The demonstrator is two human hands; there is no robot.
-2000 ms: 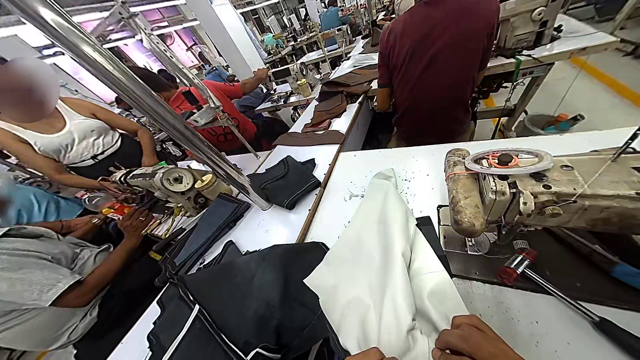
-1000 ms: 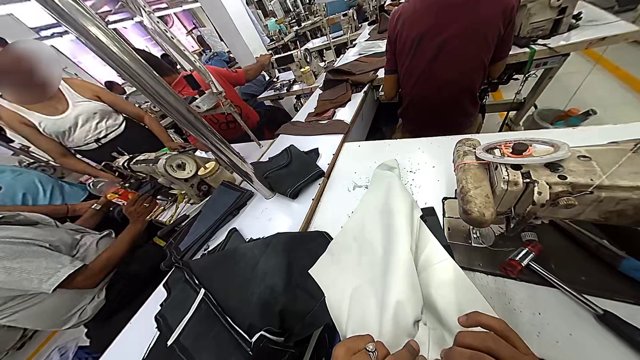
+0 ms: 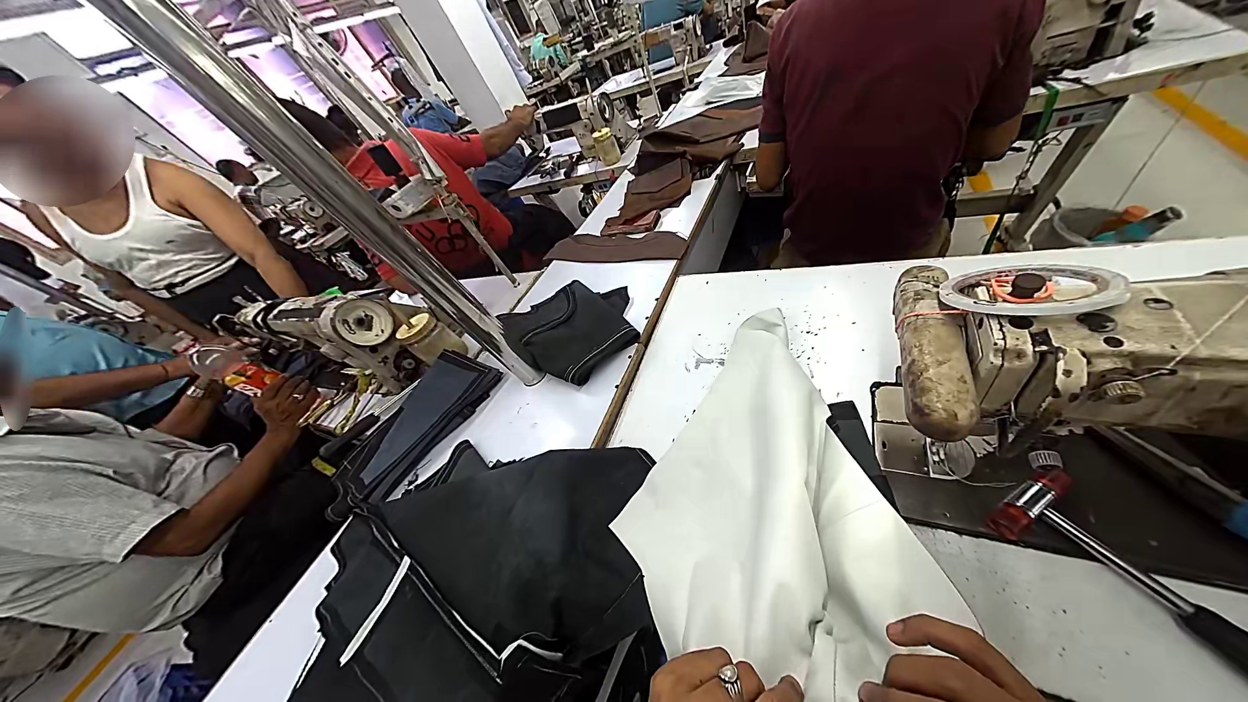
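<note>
A large pale piece of fabric or leather [image 3: 751,487] lies on the white table, its narrow end pointing away from me. At its near edge, my left hand [image 3: 717,678], with a ring on one finger, grips the piece. My right hand [image 3: 946,663] rests on the same piece farther right, fingers somewhat spread. To the left of the pale piece sit stitched dark garment panels [image 3: 526,536]. An industrial sewing machine [image 3: 1053,361] stands to the right, and in front of it lies a hammer [image 3: 1029,502] with a red and metal head.
A slanted metal pole [image 3: 322,185] crosses the left side. Beyond it are a folded dark piece [image 3: 570,331] and brown pieces [image 3: 663,185]. Co-workers sit or stand at the left and ahead, one in a maroon shirt [image 3: 892,127]. Another sewing machine [image 3: 341,327] stands at the left.
My left hand, barely in view two seconds ago, has come further into view at the pale piece's near edge. My right hand has opened its fingers from a closer grip.
</note>
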